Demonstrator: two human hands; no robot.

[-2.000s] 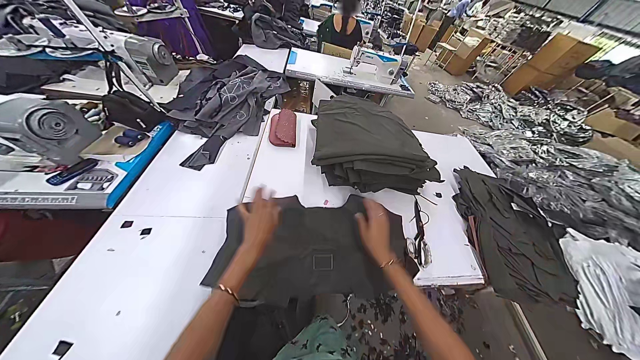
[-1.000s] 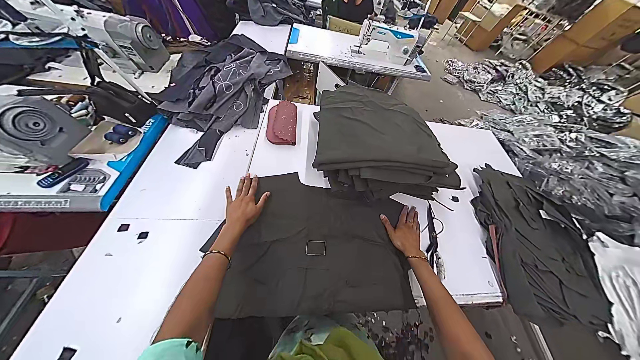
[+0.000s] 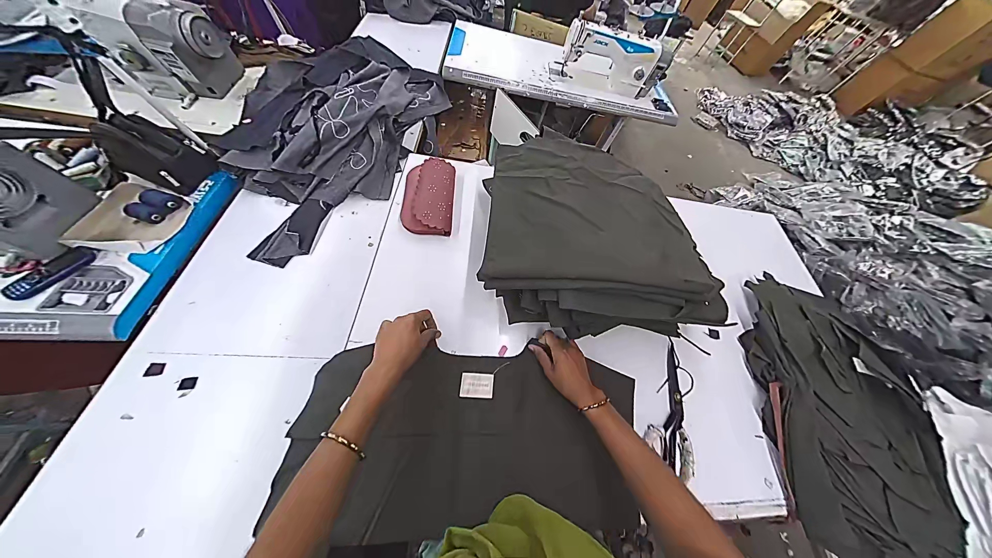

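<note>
A dark olive garment panel (image 3: 465, 457) lies flat on the white table, its curved neckline away from me and a small white label (image 3: 476, 385) below that edge. My left hand (image 3: 404, 341) pinches the neckline's left corner, and my right hand (image 3: 562, 364) pinches its right corner. Just beyond my right hand rises a stack of folded dark olive fabric (image 3: 597, 232). A dusty-red case (image 3: 428, 197) stands left of the stack. Right of the panel lie black-handled scissors or snips (image 3: 674, 403), partly obscured by scraps.
Grey cut pieces (image 3: 349, 116) lie at the table's back left. Sewing machines stand at left (image 3: 178, 46) and behind (image 3: 612, 54). More olive garments (image 3: 845, 403) hang off the right side, near plastic-wrapped bundles (image 3: 876, 201) on the floor. Small dark scraps (image 3: 155, 370) dot the table.
Both hands have moved from the panel's sides to its neckline corners and now grip the cloth. A white label shows at the neckline, where a stitched square outline showed mid-panel before.
</note>
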